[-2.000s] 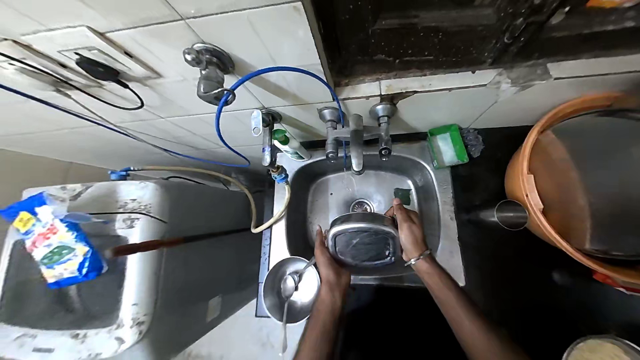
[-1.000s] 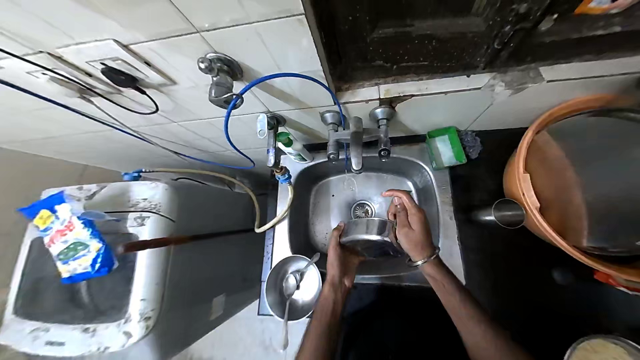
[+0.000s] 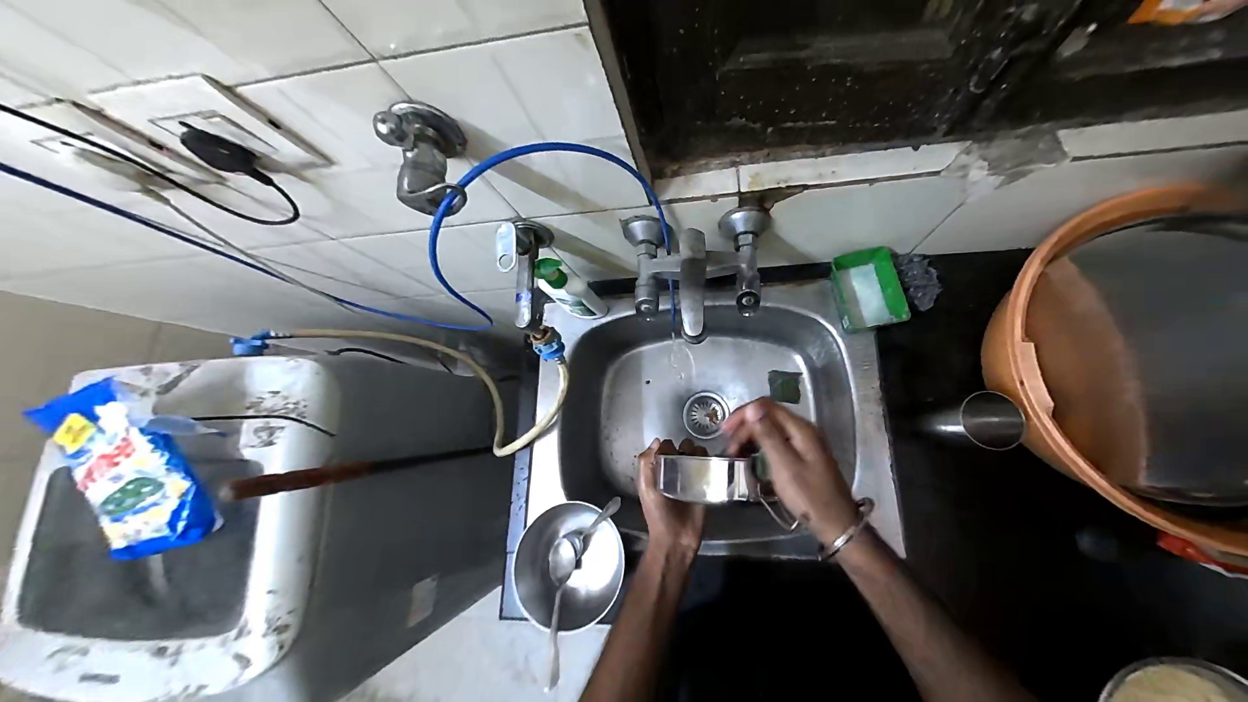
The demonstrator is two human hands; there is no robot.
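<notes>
Over the near part of the steel sink (image 3: 624,390), my left hand (image 3: 673,502) grips a steel container (image 3: 710,478), which is turned on its side. My right hand (image 3: 795,458) is at the container's right end, its fingers raised above the rim; whether it also grips the container I cannot tell. A thin wire-like loop hangs by my right wrist, beside a metal bangle. A dark green scrubbing pad (image 3: 784,386) lies on the sink floor, right of the drain (image 3: 705,414). Water runs thinly from the faucet (image 3: 692,283).
A steel bowl (image 3: 531,575) with spoons (image 3: 562,561) stands at the sink's near left corner. Behind are a green soap dish (image 3: 871,288) and a bottle (image 3: 575,291). A steel tumbler (image 3: 992,419) and large orange tub (image 3: 1019,341) are right; a detergent packet (image 3: 136,478) lies left on a washing machine (image 3: 292,526).
The container was first held with its flat face up and is now turned on its side. My right fingers have come off the green pad, which lay under them two seconds ago.
</notes>
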